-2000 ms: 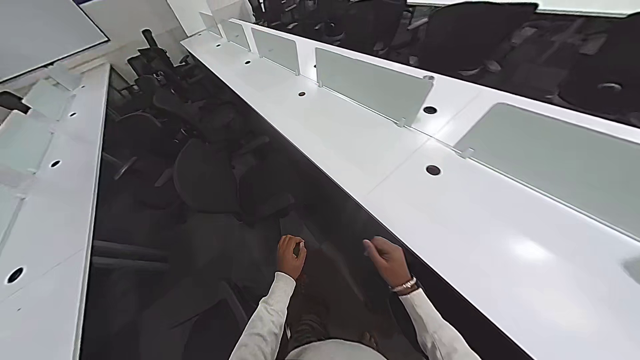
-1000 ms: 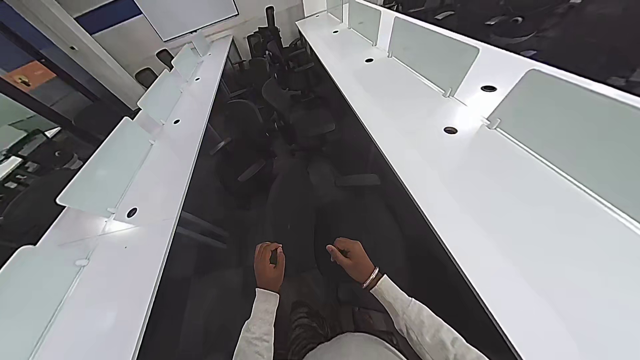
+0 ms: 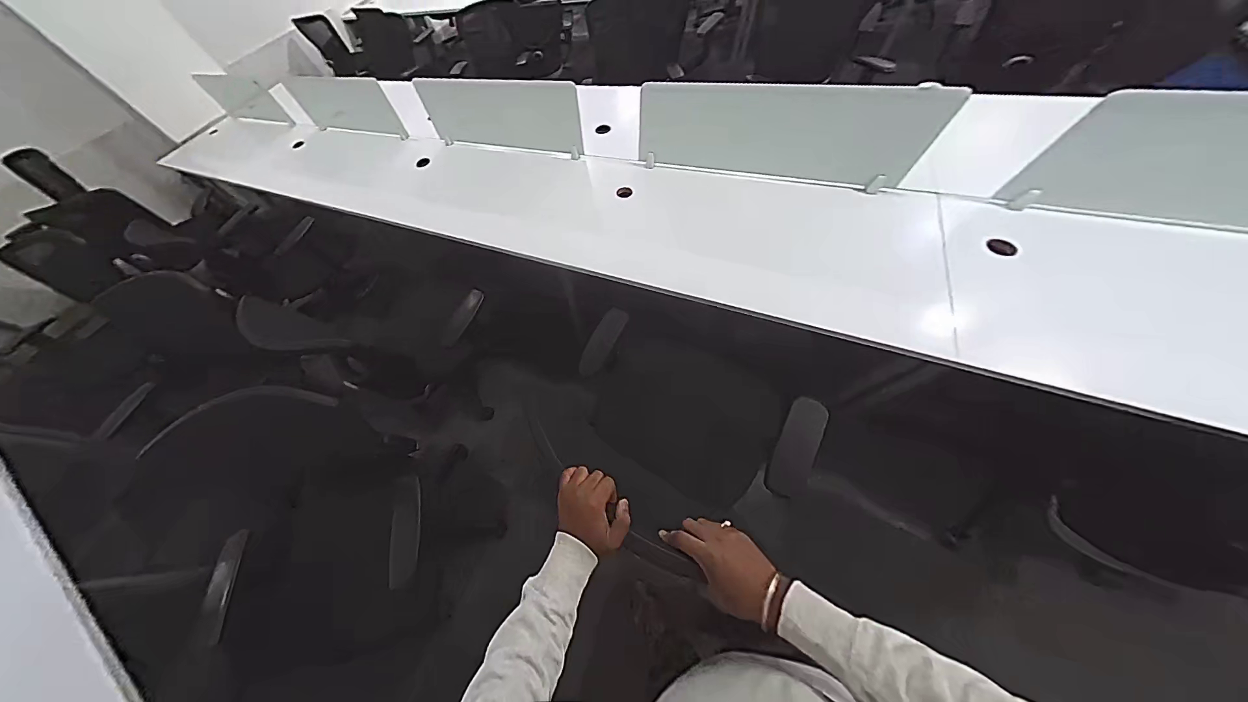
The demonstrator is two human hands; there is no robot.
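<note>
A dark office chair with grey armrests stands in front of me, its seat toward the long white desk. My left hand is curled on the top edge of its backrest, at the lower middle of the view. To its right, my right hand rests on the same backrest edge, with its fingers bent over it. Bracelets circle the right wrist, and a ring shows on that hand. The backrest below the hands is mostly lost in the dark.
The long white desk with frosted divider panels and round cable holes runs across the view. Several dark office chairs crowd the aisle on the left. Another white desk's edge is at the lower left. More chairs stand beyond the dividers.
Both hands, which appear apart in front of me earlier, are now on a chair's backrest. The view has swung right toward the long desk.
</note>
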